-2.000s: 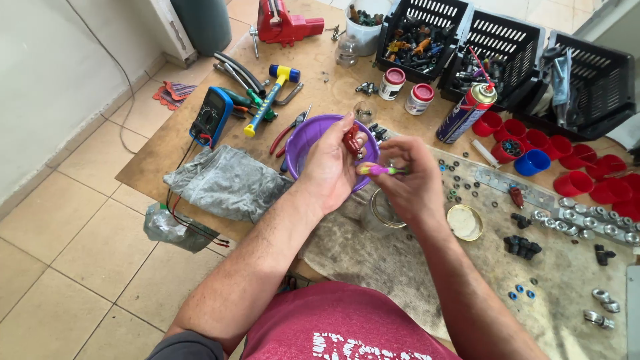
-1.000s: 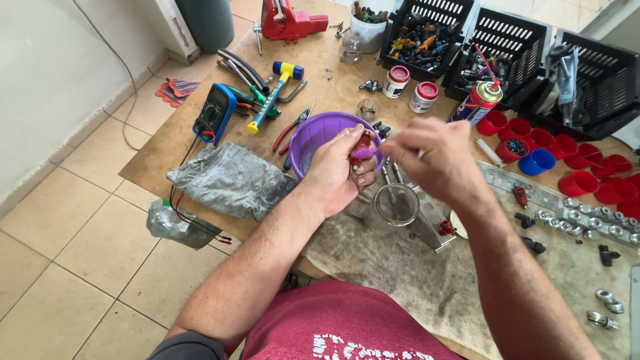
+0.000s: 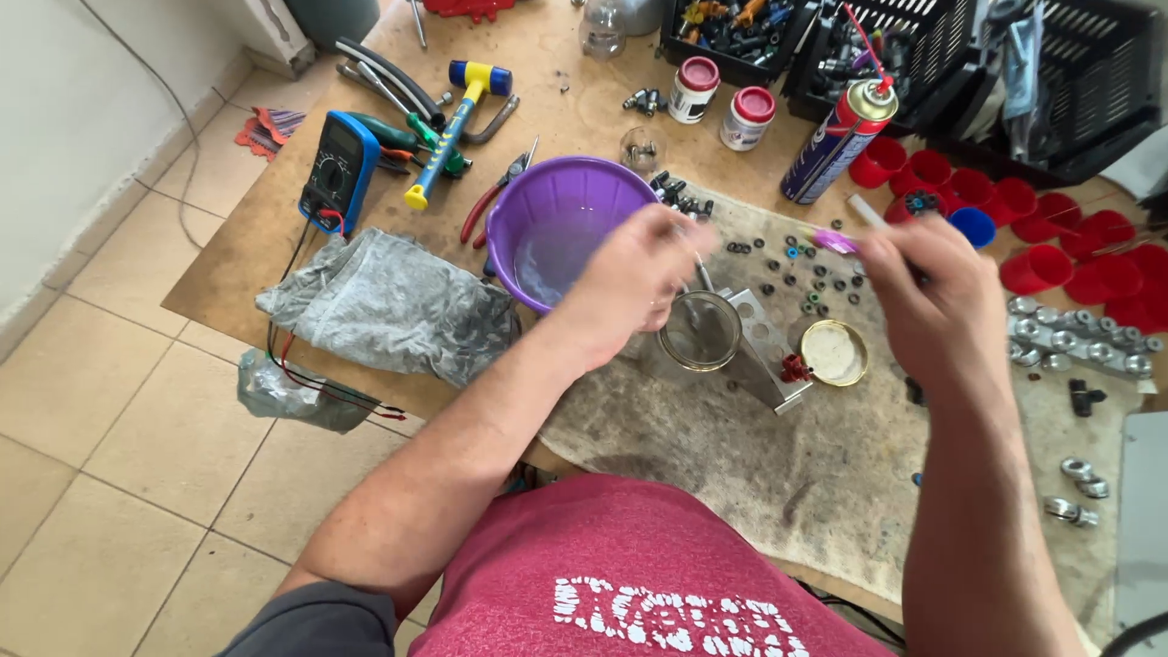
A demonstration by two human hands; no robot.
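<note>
My right hand (image 3: 940, 292) grips a small purple-handled brush (image 3: 834, 242), its greenish-yellow tip pointing left over small rubber O-rings (image 3: 774, 265) on the cloth. Blurred, my left hand (image 3: 643, 269) is above the right rim of a purple plastic bowl (image 3: 511, 210) holding cloudy liquid. Its fingers are at a thin metal rod that slants toward an open glass jar (image 3: 701, 333); whether they grip it is unclear. Beside the jar lies a perforated metal bracket (image 3: 762, 351), with a small red part (image 3: 796, 369) on it. A round jar lid (image 3: 834, 353) is to the right.
A grey rag (image 3: 392, 306), multimeter (image 3: 338, 173), mallet (image 3: 447, 137) and pliers (image 3: 497, 187) lie left. A spray can (image 3: 839, 141), two white jars with red lids (image 3: 695, 89), red cups (image 3: 1036, 269) and black crates (image 3: 1077, 82) stand at the back right. Metal fittings (image 3: 1063, 339) lie far right.
My hands have moved apart; the right one has gone right with the brush. The small red part held in my left hand earlier no longer shows there.
</note>
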